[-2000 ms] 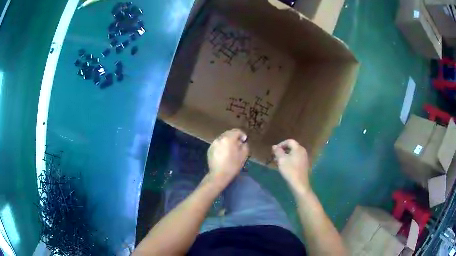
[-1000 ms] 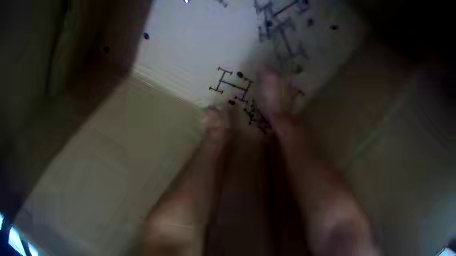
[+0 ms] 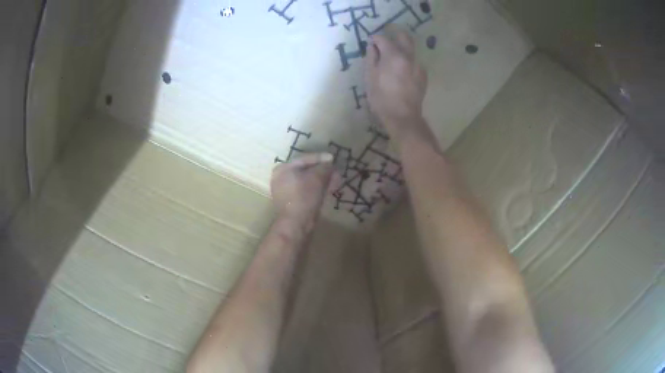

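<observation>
Black H-shaped runners lie on the pale floor of a deep cardboard carton [image 3: 219,95]. One group [image 3: 357,22] is at the top centre, and a tangled group [image 3: 361,178] lies near the closer corner. My right hand [image 3: 397,80] reaches to the top group, its fingertips closed at the end of a dark runner [image 3: 350,55]. My left hand [image 3: 300,188] is beside the near group, fingers curled, with a whitish tip on the thumb or a finger. A runner [image 3: 297,138] shows just beyond it. Whether my left hand grips anything is hidden.
Carton walls rise on the left [image 3: 65,87] and right [image 3: 554,153], with folded seams along the floor. Small dark oval pieces [image 3: 472,49] are scattered on the floor; another dark oval [image 3: 166,77] lies left. A small bright-and-dark piece [image 3: 227,12] is at the top.
The view has moved from above the bench and carton to inside the carton. Both hands have gone down inside; since one second ago my right hand has reached farther up to the top group.
</observation>
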